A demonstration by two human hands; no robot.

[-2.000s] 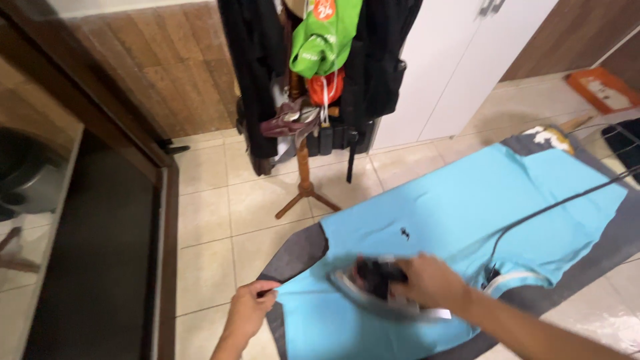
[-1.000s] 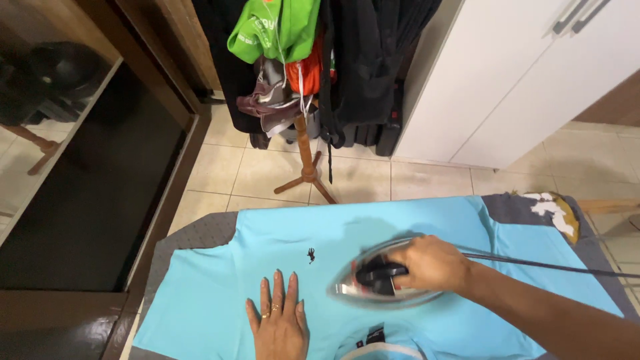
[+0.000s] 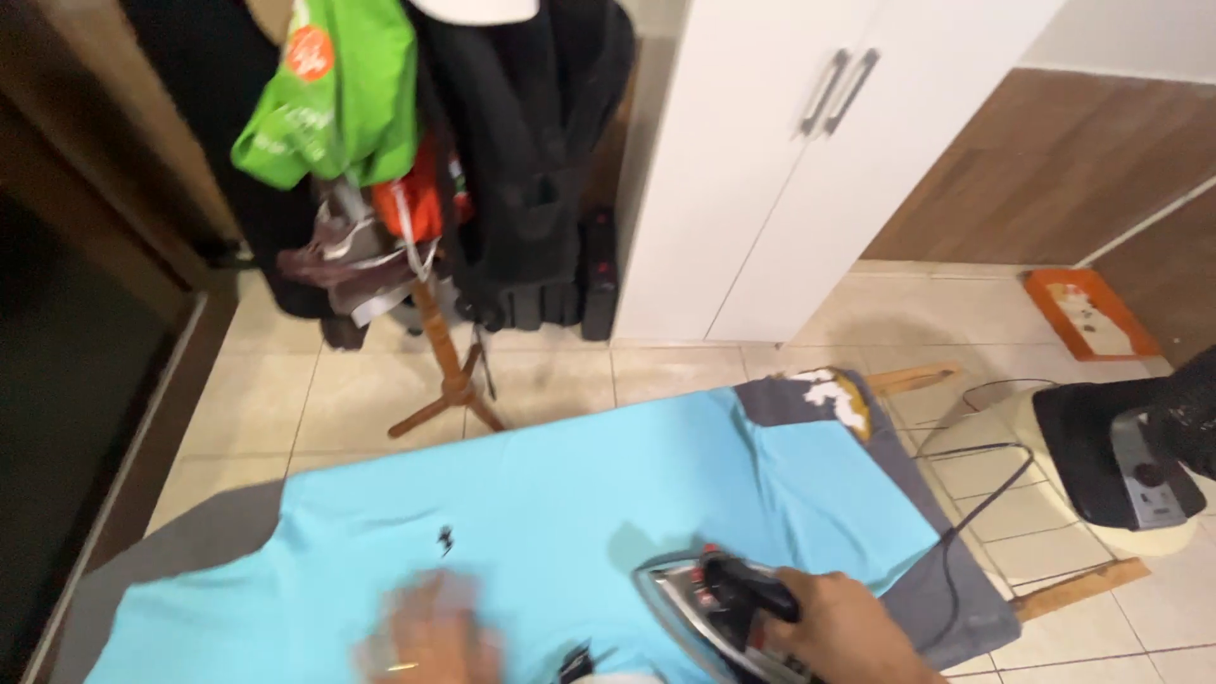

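My right hand (image 3: 841, 622) grips the handle of a clothes iron (image 3: 727, 608), whose tip points up and left over a light blue T-shirt (image 3: 570, 475). The shirt lies spread on a grey ironing board (image 3: 204, 527), with a small dark print on its chest and its collar at the bottom edge of the view. Blurred by motion, my left hand (image 3: 432, 632) is over the shirt just below that print, left of the iron, with a ring on one finger. It holds nothing that I can see; its fingers are too blurred to read.
The iron's cord (image 3: 988, 503) runs off the board's right end, by a wire rack with wooden bars (image 3: 1083, 589). Beyond the board stand a wooden coat stand (image 3: 442, 347) with bags and clothes and a white wardrobe (image 3: 741, 190). A black-and-cream appliance (image 3: 1092, 456) and an orange tray (image 3: 1092, 313) are at right.
Two seconds ago my left hand pinched the shirt's edge at the left; a second ago it lay spread flat on the shirt, and now it is blurred. The iron stays in my right hand. The view has shifted.
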